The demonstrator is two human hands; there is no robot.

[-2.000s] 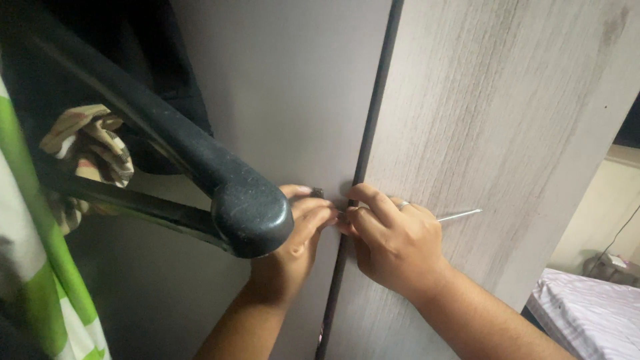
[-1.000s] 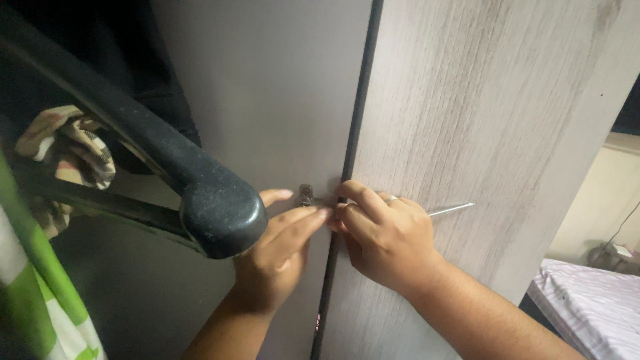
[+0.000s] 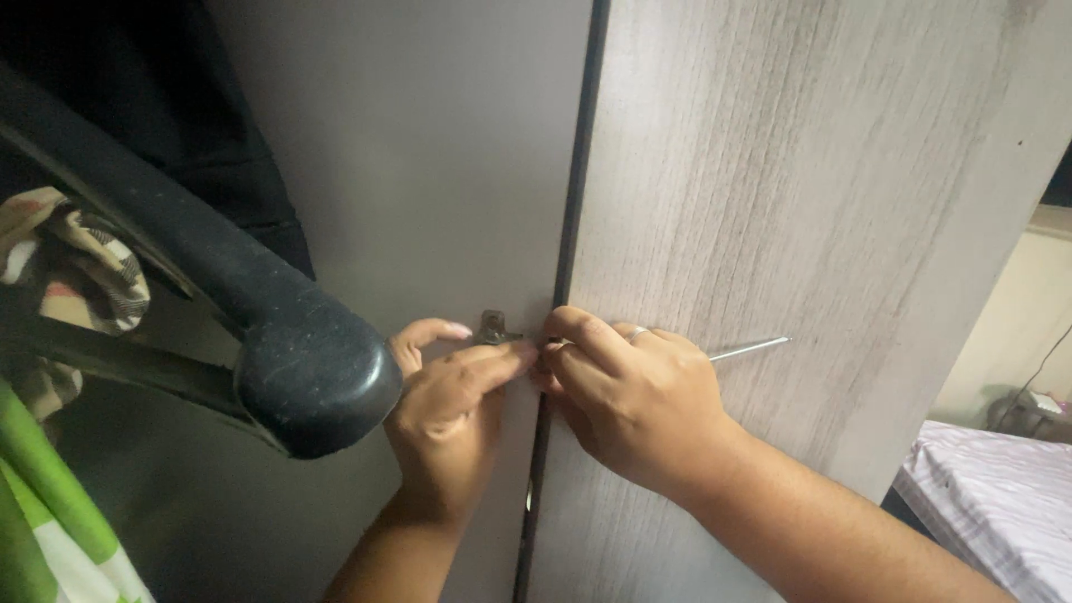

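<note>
My right hand (image 3: 645, 394), with a ring on one finger, is closed near the dark edge (image 3: 578, 184) of a wood-grain panel (image 3: 787, 167). A thin metal rod, like a screwdriver shaft (image 3: 749, 348), sticks out past its knuckles to the right; its other end is hidden in the hand. My left hand (image 3: 452, 394) has its thumb and index finger apart, and other fingertips meet the right hand's fingertips at the edge. Beside the left fingers, a small metal hinge plate (image 3: 494, 325) sits on the grey inner panel (image 3: 435, 167). Any small part between the fingertips is hidden.
A black jointed arm with a rounded end (image 3: 318, 377) juts in from the left, close to my left hand. Behind it hang checked cloth (image 3: 92, 260) and dark fabric. Green and white cloth (image 3: 59, 502) is at lower left. A bed with a striped cover (image 3: 997, 494) is at right.
My left hand's fingers have shifted and spread, and the small metal plate shows more than two seconds ago. My right hand stays at the panel edge with the rod.
</note>
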